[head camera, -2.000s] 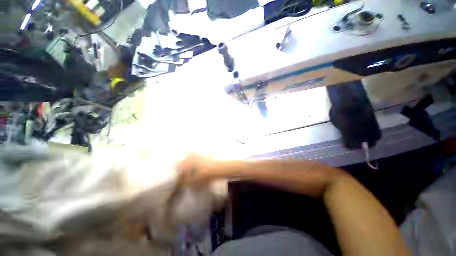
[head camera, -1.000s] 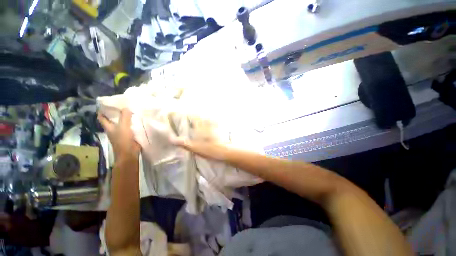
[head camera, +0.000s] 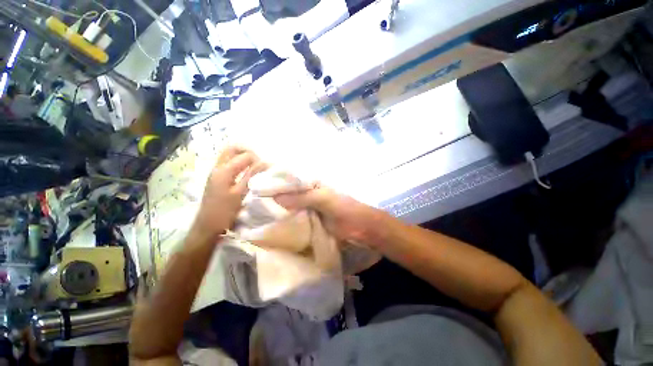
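A pale cream garment piece (head camera: 293, 275) is bunched between my two hands and hangs over the table's front edge, left of the needle area. My left hand (head camera: 233, 182) grips its upper left part. My right hand (head camera: 333, 211) grips its upper right part, fingers pointing left. The sewing machine (head camera: 422, 71) stands behind and to the right, with its blue stripe and lit black panel. The presser foot area (head camera: 369, 129) is in bright glare, with no cloth visibly joined to it.
A smartphone (head camera: 505, 114) with a white cable lies on the machine bed. A black scrap (head camera: 601, 104) lies right of it. Grey and white cut pieces (head camera: 204, 82) are stacked behind. A tan box (head camera: 89, 271) and a steel cylinder (head camera: 86, 322) are at far left.
The cloth was spread on the left of the table; now it is gathered up between both hands. My left hand has moved right, closer to my right hand. The camera view has shifted.
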